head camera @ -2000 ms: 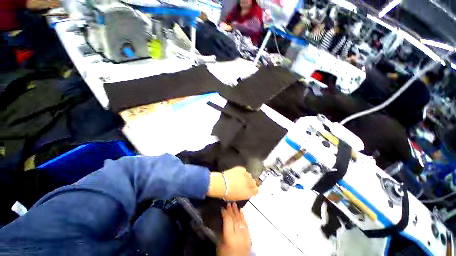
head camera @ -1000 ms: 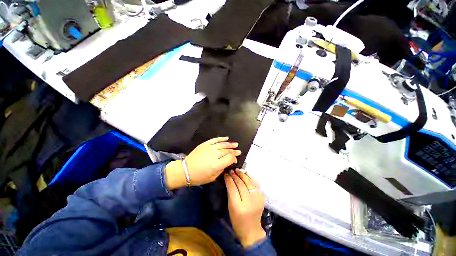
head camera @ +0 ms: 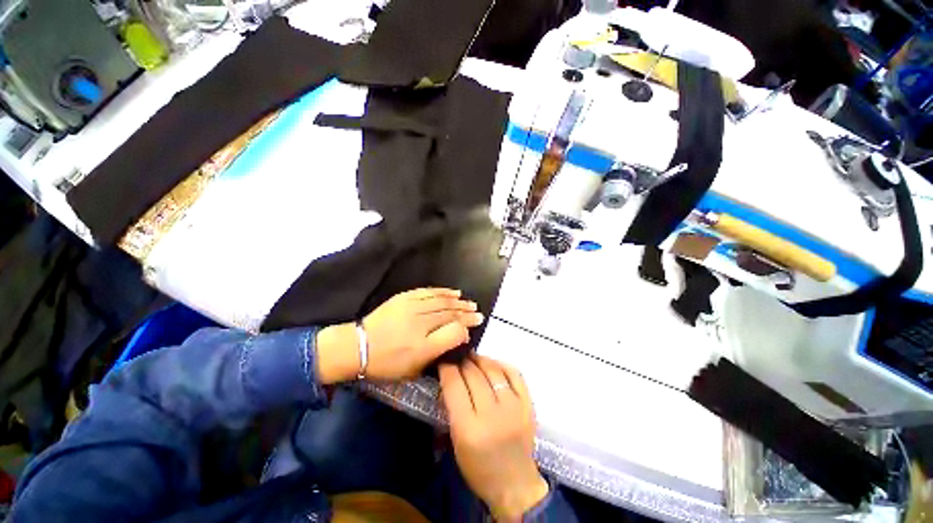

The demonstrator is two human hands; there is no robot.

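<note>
A dark brown-black cut panel (head camera: 409, 245) lies on the white table under the presser foot (head camera: 511, 241) of the sewing machine (head camera: 604, 153). A narrow strip (head camera: 353, 122) sticks out from its far left side. My left hand (head camera: 409, 332) lies on the near part of the panel, fingertips at its right edge. My right hand (head camera: 493, 419) is just below it, its fingertips pinching the near end of the panel edge. The fingertips of both hands almost meet. The cloth under the fingers is partly hidden.
Waiting panels (head camera: 194, 123) lie at the far left. A bundle of strips (head camera: 783, 424) lies at the right, small dark pieces (head camera: 696, 289) below the machine head. A dark band (head camera: 698, 143) hangs over the head. A blue bin (head camera: 159, 332) is left of my sleeve. Another machine (head camera: 67, 56) stands far left.
The view has come down and closer to the table. My left hand has moved back from beside the presser foot to the panel's near part; my right fingertips now hold the cloth edge.
</note>
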